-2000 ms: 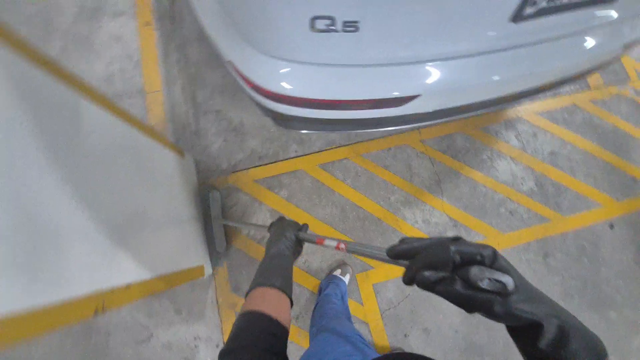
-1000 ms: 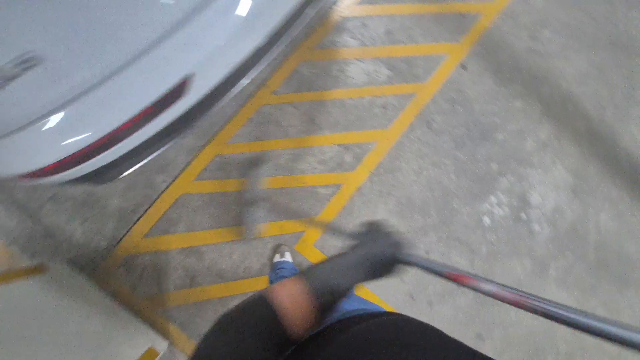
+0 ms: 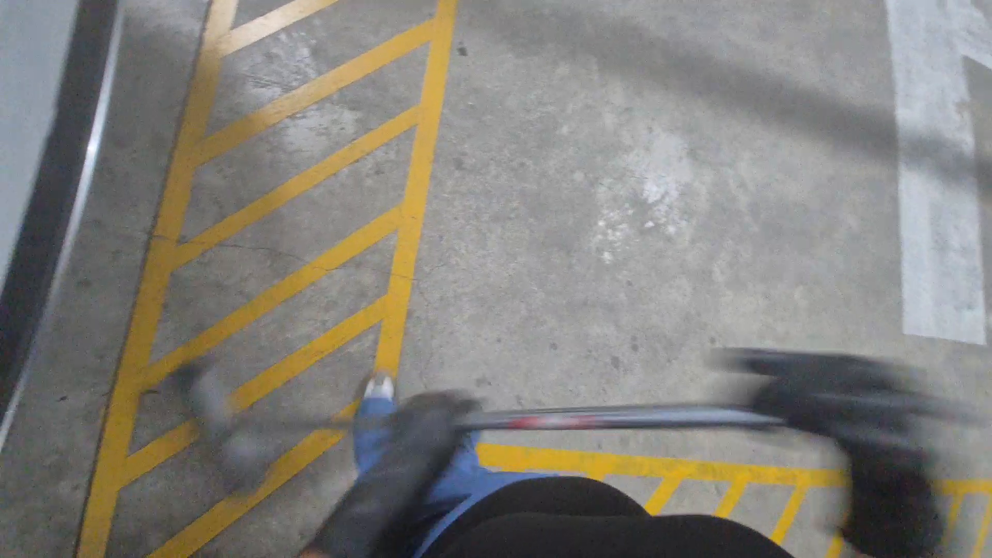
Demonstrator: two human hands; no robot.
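Observation:
A long metal pole [image 3: 651, 418] with a red band runs nearly level across the lower part of the head view. My left hand [image 3: 430, 426], in a black rubber glove, is closed around it near its head end. Toward the other end, my right hand [image 3: 821, 391], gloved alike and blurred, is on the pole; its fingers are too blurred to make out fully. At the far left end of the pole is a greyish bar-shaped tool head [image 3: 221, 426], motion-blurred, over the yellow-striped floor. Whether it touches the floor cannot be told.
Yellow hatched lines [image 3: 415, 194] cross the grey concrete floor [image 3: 620, 271]. The edge of a light-coloured car's bumper [image 3: 46, 178] shows at the left. White painted marking [image 3: 938, 194] lies at the right. My shoe [image 3: 380, 385] is near the hatching's lower corner.
The view has turned strongly to the right, away from the car and the white, yellow-edged surface. The tool head, beside that surface two seconds ago, is now over the striped floor.

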